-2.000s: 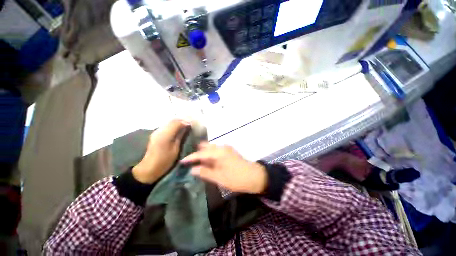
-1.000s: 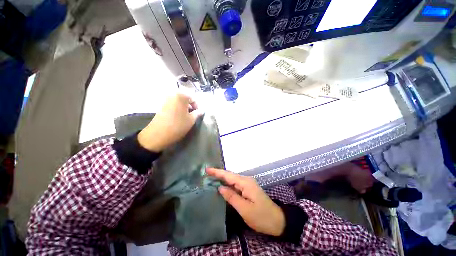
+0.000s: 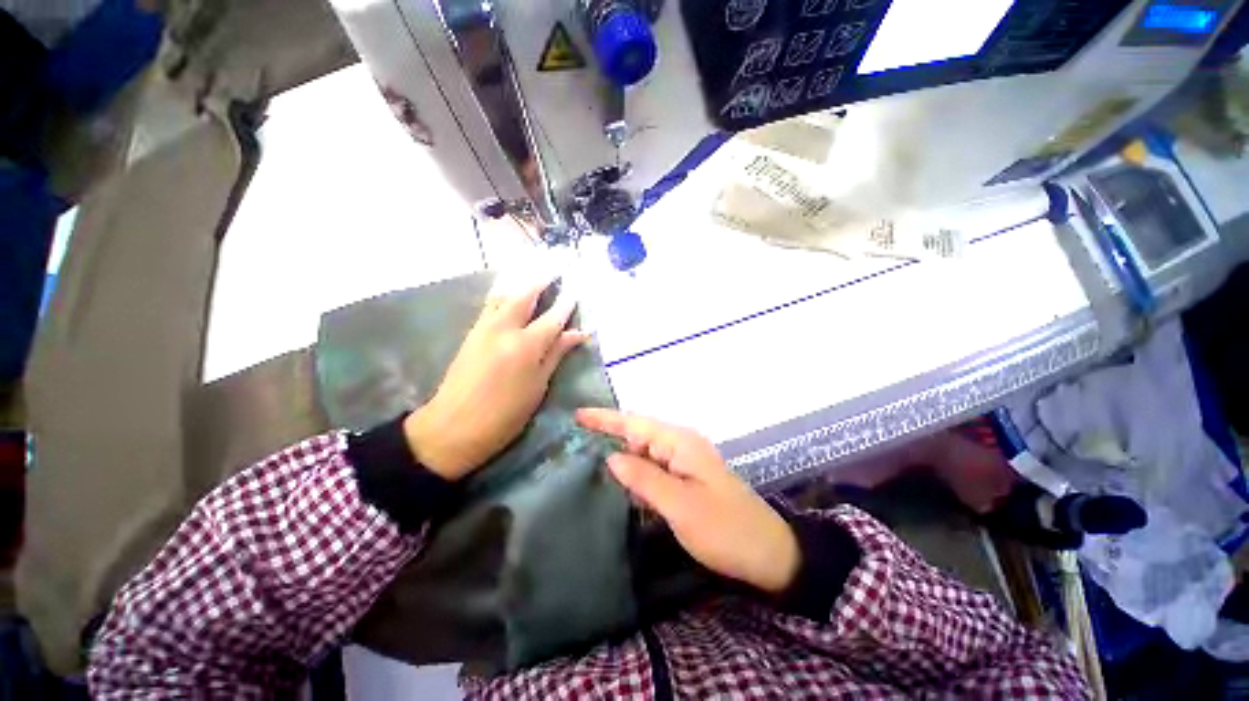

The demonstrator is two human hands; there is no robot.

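The grey-green piece [image 3: 569, 582] lies flat from the needle area down over the table's front edge, with brown-olive cloth [image 3: 438, 582] beside and under it. My left hand [image 3: 504, 370] lies on the piece just in front of the presser foot [image 3: 555, 233], fingers spread and pressing it down. My right hand [image 3: 705, 500] is at the piece's right edge, lower down, index finger and thumb touching the cloth. Whether the fingers pinch it is hard to tell. The needle tip is lost in glare.
The sewing machine head [image 3: 452, 110] stands over the table, with a blue tension knob [image 3: 623, 48]. Pale printed strips [image 3: 822, 206] lie under its arm. A ruler tape [image 3: 931, 404] runs along the front edge. A brown panel [image 3: 123, 301] drapes at left. White cloth [image 3: 1151, 466] is heaped at right.
The grey-green piece went from bunched in both hands to spread flat at the needle. Since the previous frame my left hand moved slightly down the piece and its fingers spread; my right hand shifted slightly up.
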